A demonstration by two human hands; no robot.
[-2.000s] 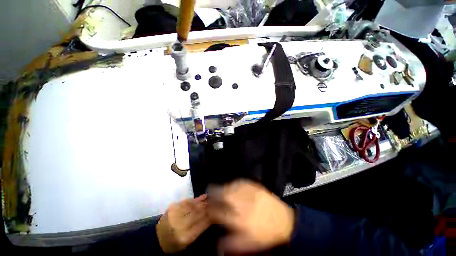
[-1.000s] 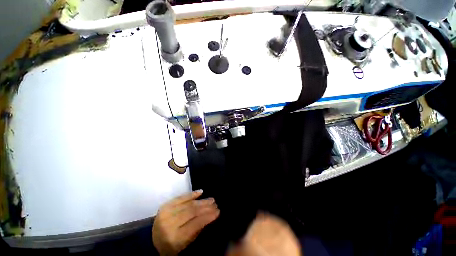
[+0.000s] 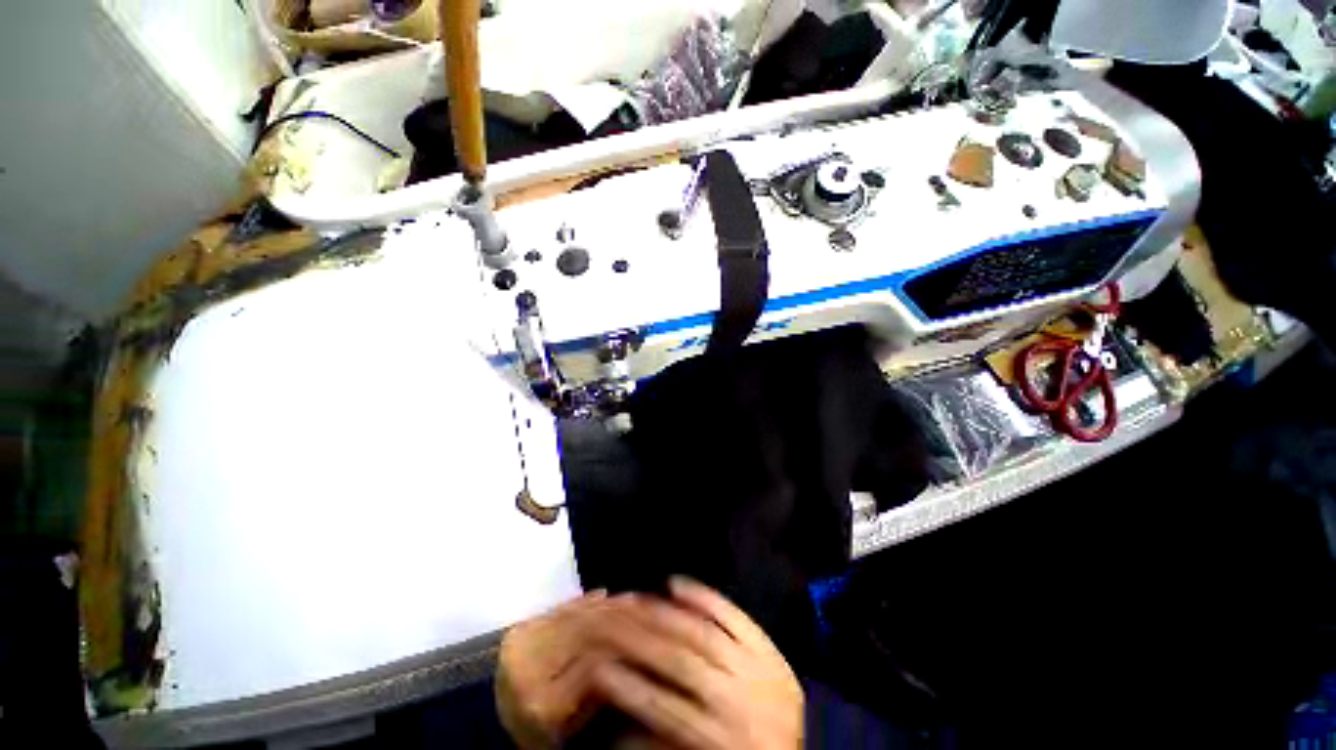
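A black garment piece (image 3: 711, 484) lies on the table under the needle area, runs to the front edge and hangs toward the lap. My left hand (image 3: 545, 677) and my right hand (image 3: 703, 677) overlap at its front edge. The fingers are bent and partly blurred; whether they grip the cloth is hidden. The white sewing machine head (image 3: 879, 242) stands behind the cloth. Its metal guard (image 3: 533, 346) and the tension parts (image 3: 617, 352) are at its left end. The needle tip cannot be made out.
A black band (image 3: 739, 249) drapes over the machine arm. Red-handled scissors (image 3: 1067, 384) and a clear plastic bag (image 3: 973, 419) lie to the right. A small brown curved part (image 3: 538, 507) is left of the cloth. A wooden-handled post (image 3: 463, 95) rises at the back left.
My right hand has moved left and now overlaps my left hand, which lay apart from it on the cloth one second ago. The camera view has shifted and shows more behind the machine.
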